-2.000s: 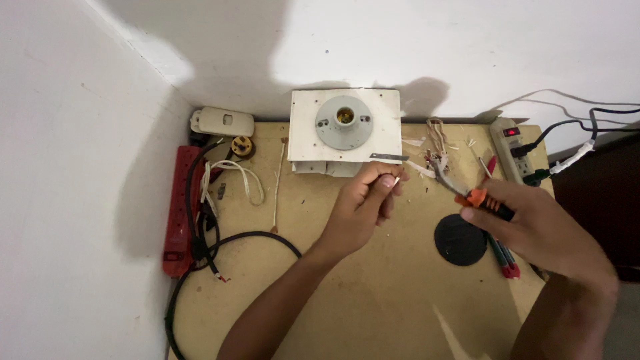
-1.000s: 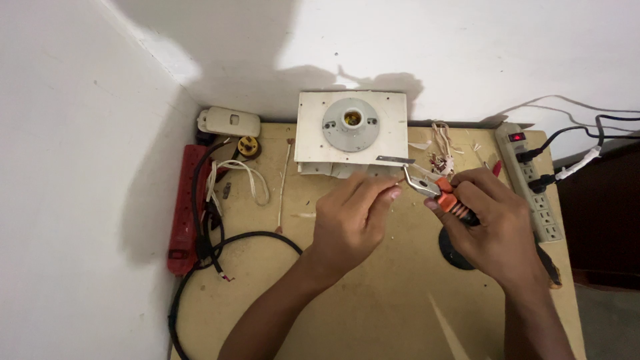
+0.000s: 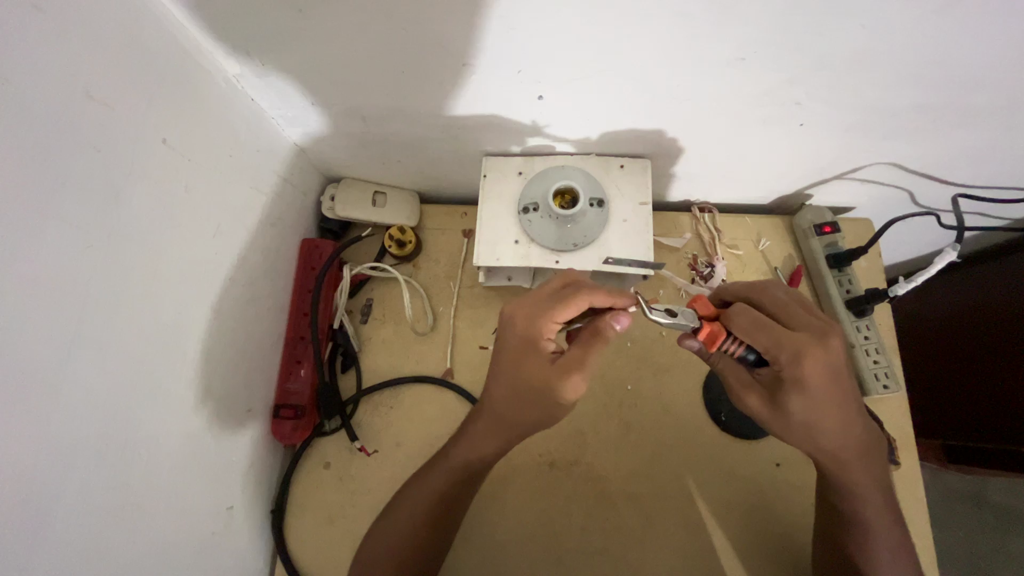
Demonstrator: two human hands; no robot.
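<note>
My left hand point(image 3: 552, 352) pinches a short wire, its pale end point(image 3: 632, 307) just past the thumb and forefinger; the rest lies mostly hidden in the palm. My right hand point(image 3: 788, 364) grips pliers with orange and black handles point(image 3: 710, 330). Their bent metal jaws point(image 3: 658, 314) point left and meet the wire end at my left fingertips. Behind both hands, a grey round lamp socket point(image 3: 565, 200) is mounted on a white board point(image 3: 500, 232). A flat metal blade point(image 3: 634, 263) lies at the board's lower right edge.
At left are a red power strip point(image 3: 298, 344), black cable point(image 3: 412, 381), white cord point(image 3: 400, 276), a yellow-faced plug point(image 3: 402, 242) and a beige switch box point(image 3: 372, 202). Wire scraps point(image 3: 708, 268) lie behind the pliers. A beige power strip point(image 3: 852, 308) and black disc point(image 3: 732, 408) are at right.
The pliers, apart from my left fingertips two seconds ago, have moved left to the wire end. My right hand has moved left with them. The view has shifted slightly.
</note>
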